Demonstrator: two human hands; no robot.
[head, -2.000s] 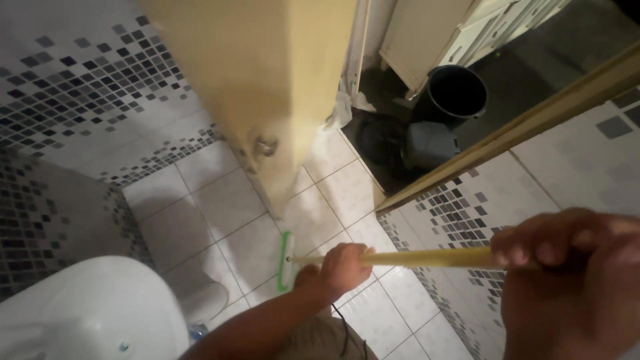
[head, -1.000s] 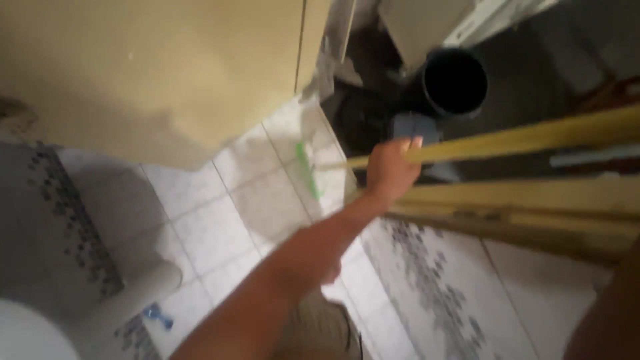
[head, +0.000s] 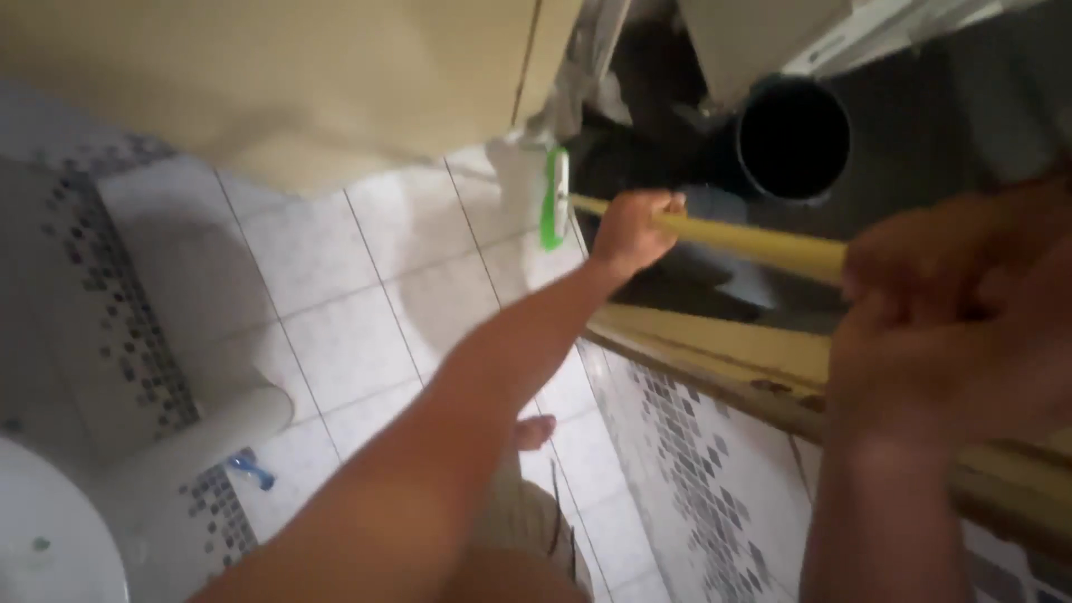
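Observation:
My left hand (head: 638, 233) grips the lower part of a yellow pole (head: 754, 243) in the doorway. Nearer the camera, at the right, my right hand (head: 921, 260) is closed around the pole's upper part and looks blurred. The pole ends in a green and white floor squeegee or brush head (head: 554, 199); which one I cannot tell. That head is at the edge of the white tiled floor (head: 335, 335), beside the dark floor past the doorway.
A yellowish door (head: 335, 75) stands at upper left. Beyond the doorway are a black bucket (head: 794, 138) and a pale cabinet (head: 754, 38). The wooden door frame (head: 712, 343) runs along the right. A white basin (head: 50, 536) and a blue object (head: 251, 469) are at lower left.
The green and white head has moved from the tiles below the door's corner to the doorway edge. The door fills more of the upper left than two seconds ago. The view has shifted.

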